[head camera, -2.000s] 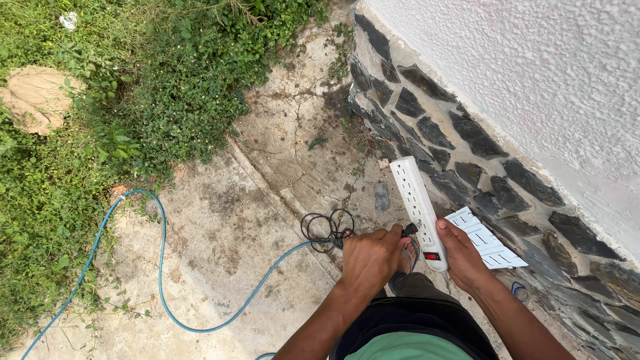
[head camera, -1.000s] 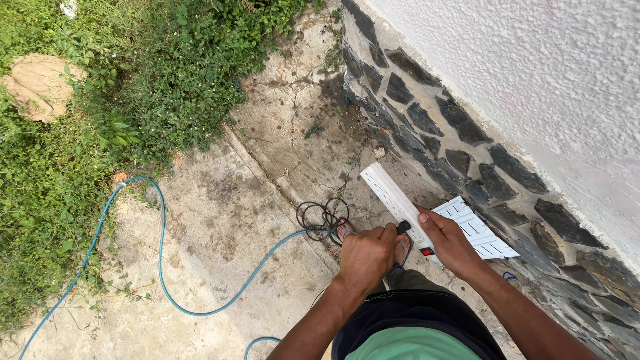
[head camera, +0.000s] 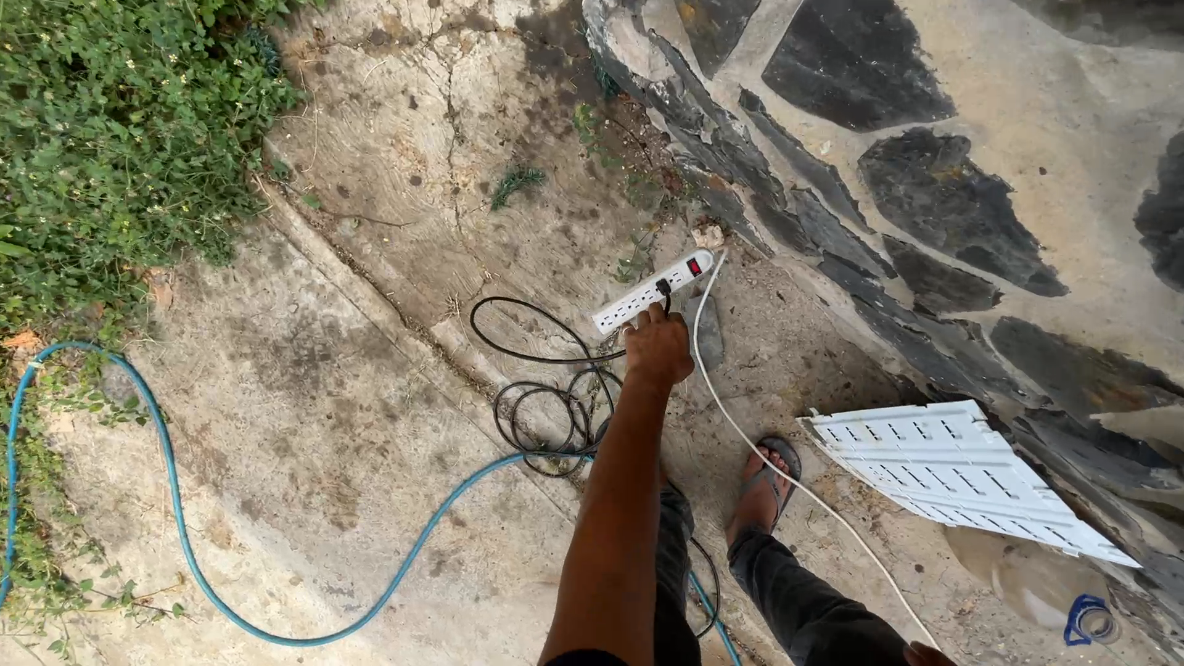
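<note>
A white power strip (head camera: 652, 294) with a red switch is down by the concrete ground, close to the stone wall base. A black plug (head camera: 663, 288) sits in one of its sockets near the switch. My left hand (head camera: 659, 347) has its fingers curled at the strip's long edge; the thumb side is partly hidden. The black cord (head camera: 532, 356) passes by or under this hand and lies in loops to its left. From the switch end, a white cord (head camera: 731, 416) runs down past my foot. Only a sliver of my right hand (head camera: 925, 656) shows at the bottom edge.
A blue hose or cable (head camera: 407, 578) curves over the concrete at left. A white slotted plastic panel (head camera: 943, 467) leans by the stone wall (head camera: 962, 213). A blue-and-clear round object (head camera: 1090, 622) lies lower right. My sandaled foot (head camera: 768, 481) is near the white cord. Green plants grow upper left.
The power strip, held up in my right hand with my left hand at the plug, is now low by the ground at my left hand. My right hand has moved away from it. The view has shifted closer.
</note>
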